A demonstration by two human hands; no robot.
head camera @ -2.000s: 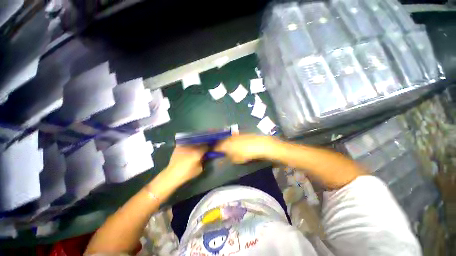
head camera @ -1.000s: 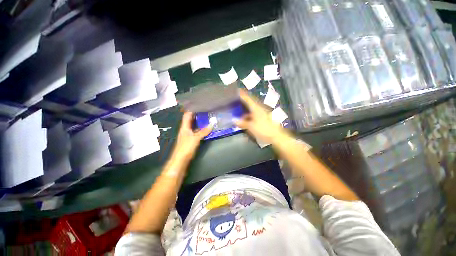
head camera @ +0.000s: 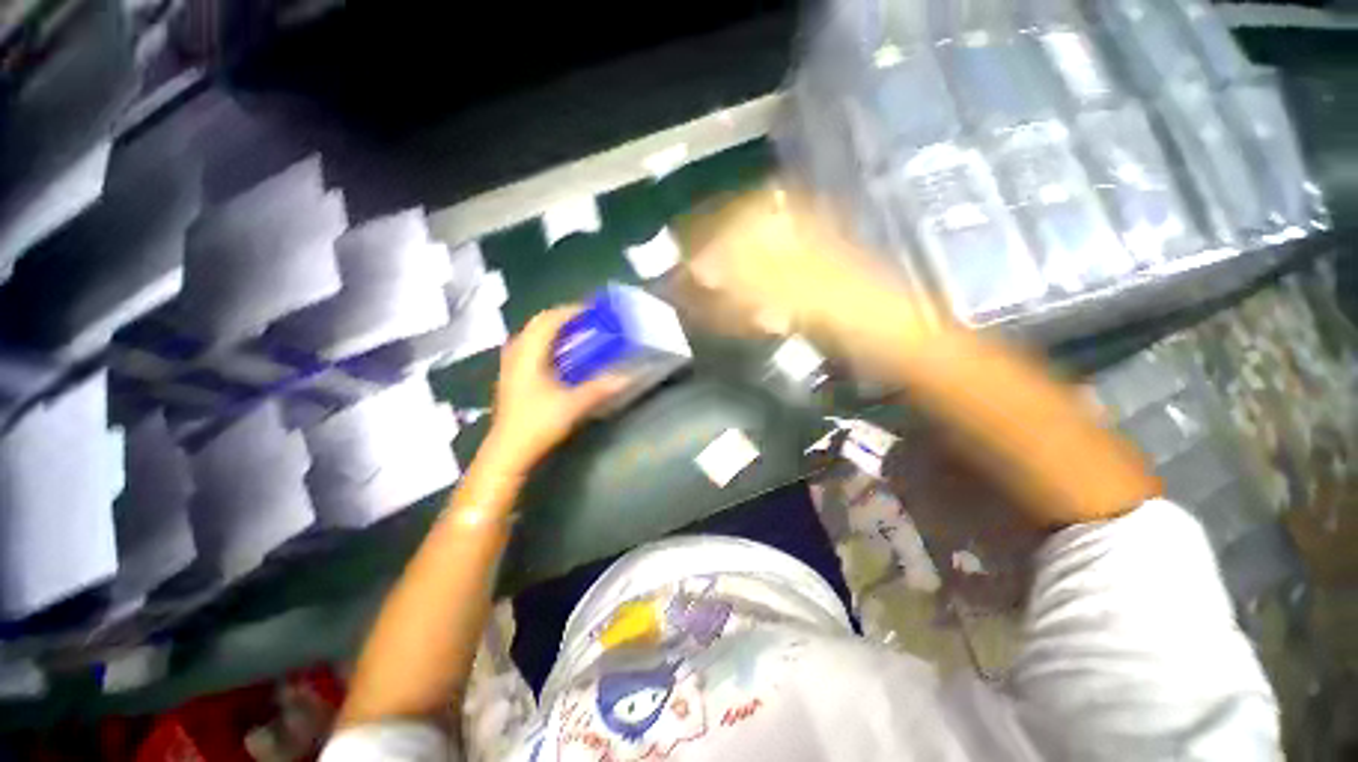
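Observation:
My left hand [head camera: 539, 390] grips a small blue and white retail box [head camera: 626, 346] above the green bench, in the middle of the view. The box is tilted; a blue face and a white or grey side show, and no raised flap is seen. My right hand [head camera: 767, 261] is off the box, to its upper right, near the blister tray. It is strongly blurred, so its fingers and anything in them cannot be made out.
Open box stock [head camera: 365, 290] with raised flaps stands at left. A blister tray [head camera: 1139, 295] of bagged devices is at upper right, with pocketed trays [head camera: 1177, 447] below. White paper scraps [head camera: 727, 457] lie on the green bench [head camera: 596, 499]. A red crate [head camera: 186, 740] is at lower left.
The box's raised grey flap no longer shows and the box has turned in my left hand. My right hand has let go of it and moved up and right. One scrap now lies nearer the front edge.

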